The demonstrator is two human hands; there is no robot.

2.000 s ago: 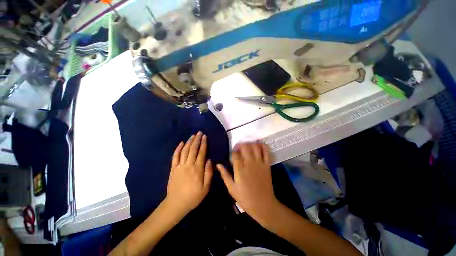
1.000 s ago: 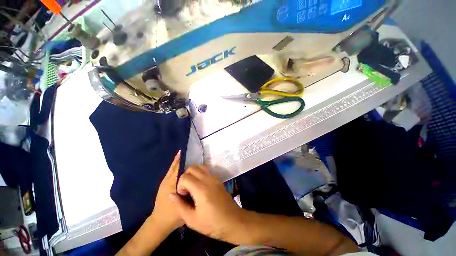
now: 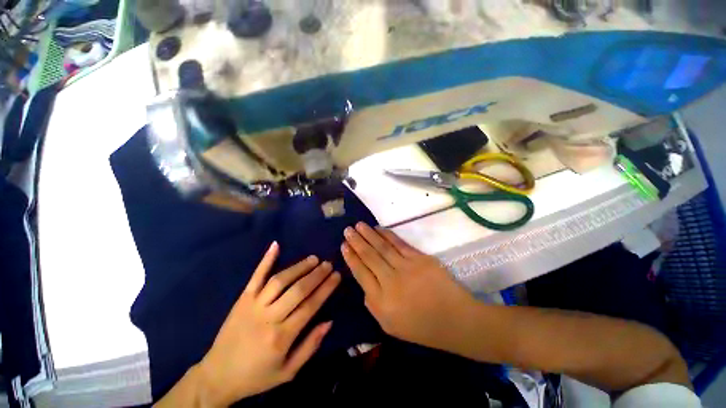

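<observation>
A navy fabric panel [image 3: 191,255] lies on the white table, its upper part under the head of the sewing machine [image 3: 446,88]. The presser foot area [image 3: 330,205] is over the cloth; the needle point itself is too small to tell. My left hand [image 3: 275,327] lies flat on the panel with fingers spread. My right hand [image 3: 402,279] lies palm down at the panel's right edge, fingers nearly together, below the presser foot. Neither hand grips the cloth.
Scissors [image 3: 470,191] with yellow and green handles lie right of the needle area, near a black flat square [image 3: 454,147]. A green small tool [image 3: 637,177] is at the table's right end. Layered strips [image 3: 36,279] are at the left edge. A blue basket [image 3: 696,263] stands right.
The view has moved closer to the machine. My hands have let go of the panel's right edge and now lie apart, flat on the cloth, the right one nearer the presser foot.
</observation>
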